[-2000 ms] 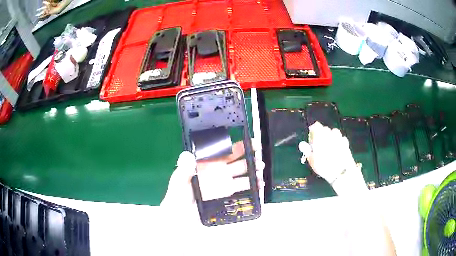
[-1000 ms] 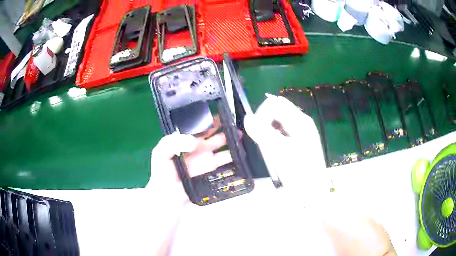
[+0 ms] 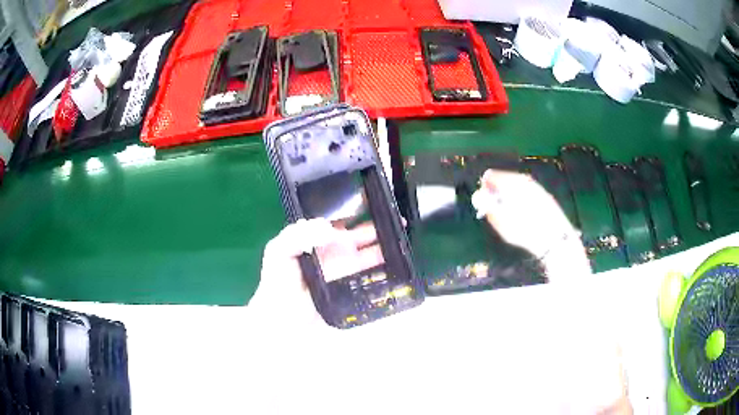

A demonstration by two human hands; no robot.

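My left hand (image 3: 284,259) holds a stack of phone middle frames (image 3: 320,150) upright, its ridged edges showing at the upper left. A dark sheet (image 3: 332,194) crosses the top frame's opening, and my fingers show through it. My right hand (image 3: 527,215), washed out by glare, is over the dark middle frames on the green belt, right of the stack. Its fingertips are at the upper part of a frame (image 3: 454,271); whether they grip it is hidden. More middle frames (image 3: 604,241) lie in a row to the right.
A red tray (image 3: 389,61) beyond the belt holds several middle frames. A black parts tray (image 3: 113,113) is at upper left, black blister trays (image 3: 77,348) at lower left. White rolls (image 3: 616,69) are at upper right. A green-rimmed fan (image 3: 713,340) stands at the right edge.
My right hand, which held a tilted frame beside the stack a second ago, has moved right, over the row on the belt. My left hand still holds the stack. The view has shifted slightly.
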